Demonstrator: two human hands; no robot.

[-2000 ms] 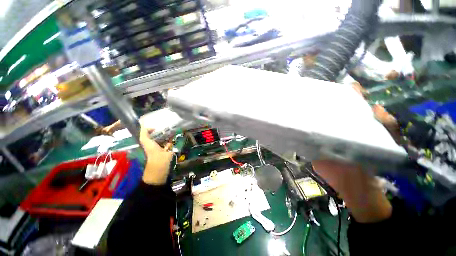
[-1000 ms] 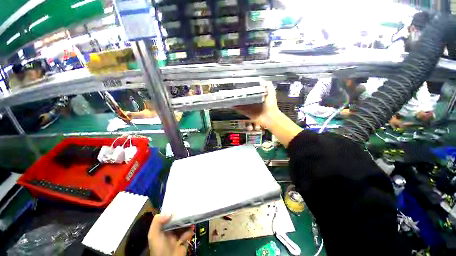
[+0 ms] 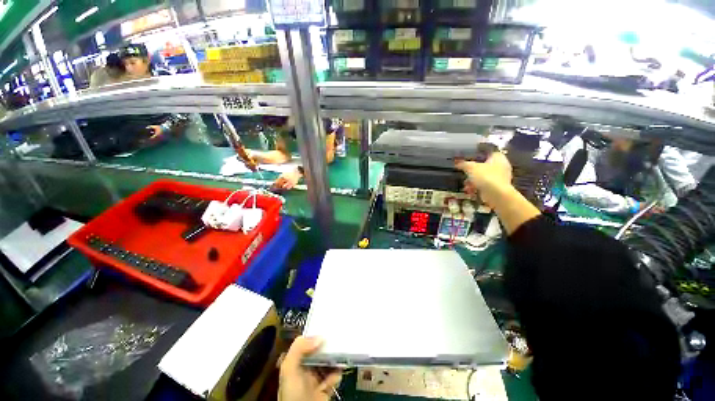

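A large flat grey-white case (image 3: 404, 305), closed, is in front of me above the bench. My left hand (image 3: 307, 374) grips its near left corner, partly cut off by the bottom edge. A second flat grey case (image 3: 427, 146) lies on top of the stacked instruments under the shelf. My right hand (image 3: 490, 178) reaches out to its right end, fingers at its front edge; whether they grip it is unclear. The pale stained board (image 3: 431, 384) shows partly below the near case.
A bench power supply (image 3: 413, 222) with red digits stands under the far case. A red tray (image 3: 174, 243) with white plugs is at left, near a white-topped box (image 3: 215, 337). A metal post (image 3: 307, 133) rises centrally. A black ribbed hose (image 3: 674, 227) is at right. People sit across the bench.
The view has turned left. The far case, held up by my right hand a second ago, now lies on the instruments. The near case is still in my left hand, and now covers more of the board.
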